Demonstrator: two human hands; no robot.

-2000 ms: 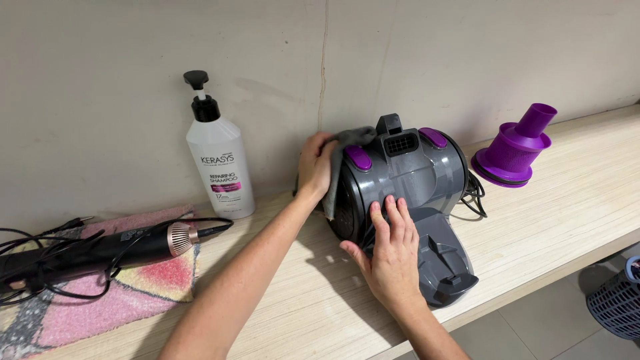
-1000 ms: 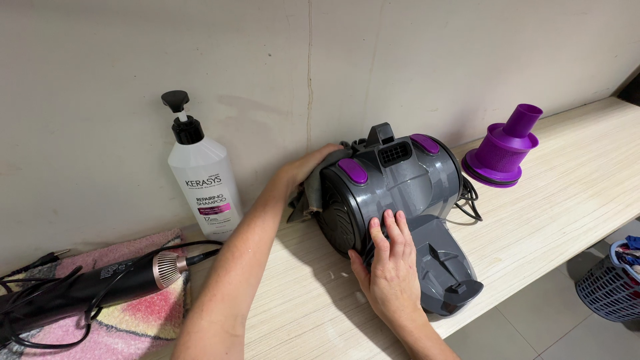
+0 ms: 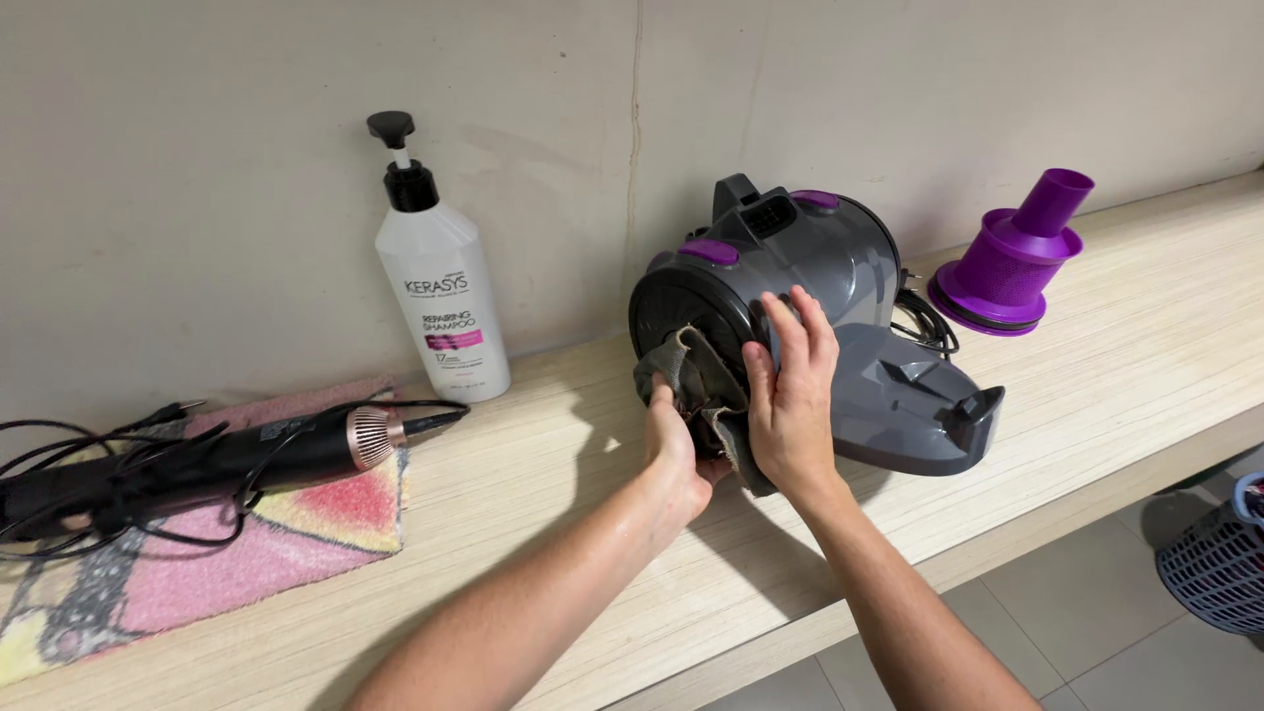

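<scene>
A grey vacuum cleaner body (image 3: pixel 839 257) with purple buttons lies on its side on a light wooden shelf. My left hand (image 3: pixel 676 449) holds a crumpled dark grey cloth (image 3: pixel 696 370) against the vacuum's round black side, its lower part. My right hand (image 3: pixel 795 390) rests with its fingers spread on the vacuum's near side, its palm edge beside the cloth. A purple filter cone (image 3: pixel 1007 257) stands upright to the right of the vacuum. Between them lies a coiled black power cord (image 3: pixel 926 321), partly hidden behind the body.
A white shampoo pump bottle (image 3: pixel 444 296) stands near the wall at left. Further left, a black hair styler (image 3: pixel 197 474) with its cord lies on a pink patterned towel (image 3: pixel 326 533). Past the shelf's front edge (image 3: pixel 889 602), a blue-grey plastic basket (image 3: pixel 1215 563) stands on the tiled floor.
My left hand and the cloth have moved from the vacuum's back left side, by the wall, to its near left side. My right hand has stayed on the vacuum.
</scene>
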